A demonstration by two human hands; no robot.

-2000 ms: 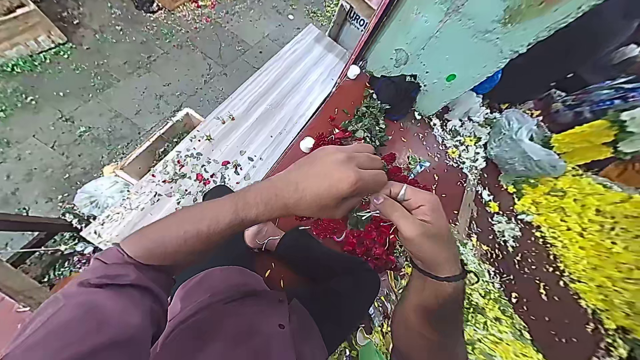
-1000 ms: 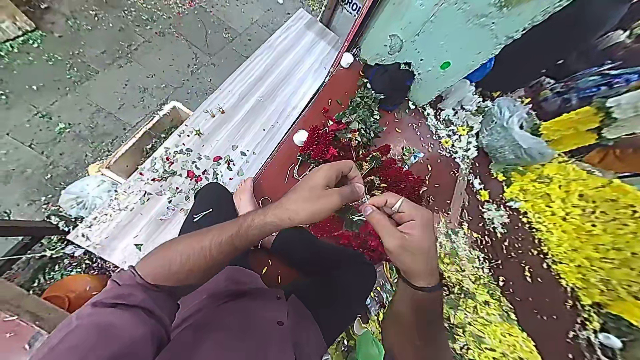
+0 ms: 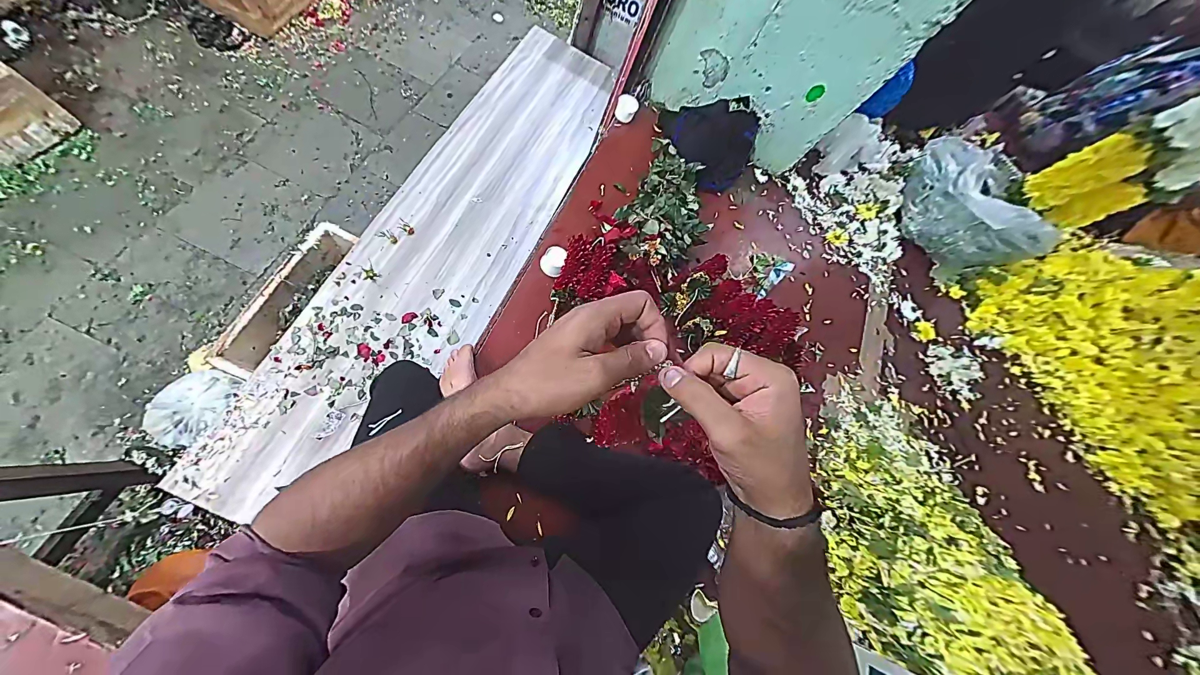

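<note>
My left hand [image 3: 591,356] and my right hand [image 3: 741,403] meet at their fingertips in the middle of the view, above red flowers. Both thumbs and index fingers pinch something small and thin, perhaps thread or a stem; it is too small to tell. A pale stem and a green leaf [image 3: 653,409] show just below the fingertips. Deep red flowers [image 3: 750,319] lie on the red floor behind and under the hands. A bunch of green leafy stems [image 3: 667,202] lies beyond them. My right hand wears a ring and a dark wristband.
Yellow flowers [image 3: 1097,366] are heaped at the right, with more yellow and green ones [image 3: 928,544] nearer. A clear plastic bag [image 3: 970,206] stands behind. At left, a pale board [image 3: 497,150] bears petals and leaves beside a foam box [image 3: 246,328]. A dark cloth [image 3: 714,141] lies by the green wall.
My hands stay close together above the red flowers. Their fingertips have come closer together than one second ago, and my left fingers have changed their pose.
</note>
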